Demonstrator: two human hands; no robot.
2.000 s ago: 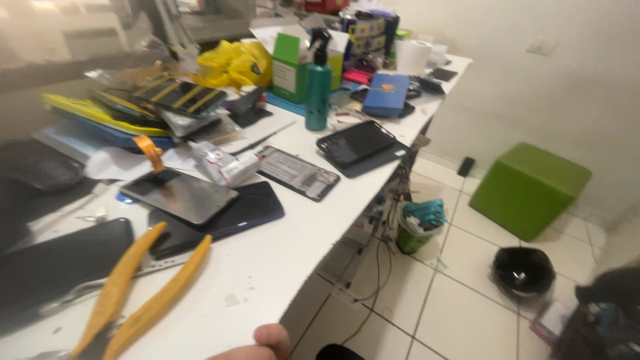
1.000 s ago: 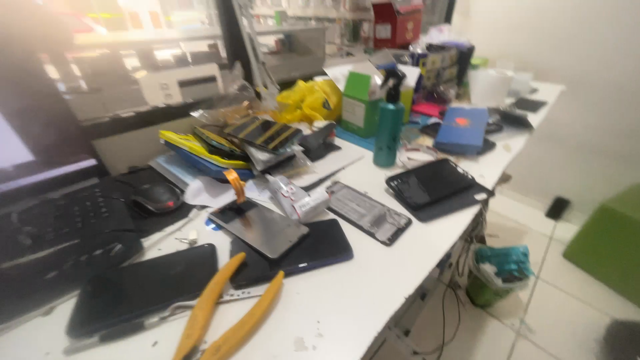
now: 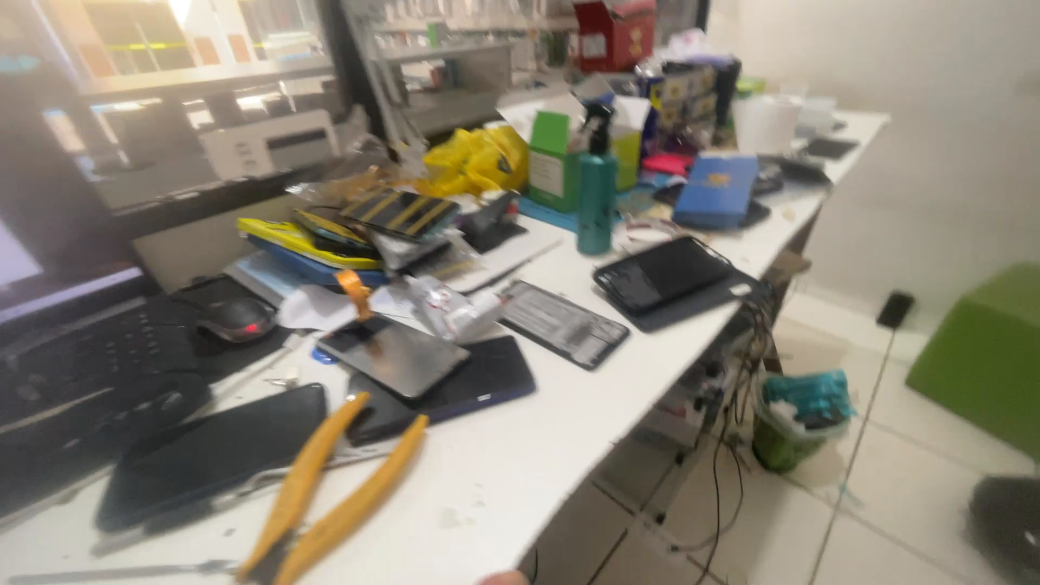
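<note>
A single fingertip shows at the bottom edge, beside the white table's front edge; I cannot tell which of my hands it belongs to or whether it touches anything. Nearest on the table lie pliers or cutters with yellow handles, handles spread apart. Left of them is a dark phone. Behind them a metallic phone screen or plate rests on another dark phone, an orange flex strip rising by its far corner. Farther right are an opened phone body and a black phone or case on a dark flat piece.
A teal spray bottle, a green box, a yellow plastic bag and a blue box stand farther back. A keyboard and mouse are at left. Below the table's right edge are cables and a filled green bin.
Two seconds ago part of a hand showed at the bottom by the table edge; one second ago none did, and now only a fingertip does. The view has turned left. The tabletop things look unmoved.
</note>
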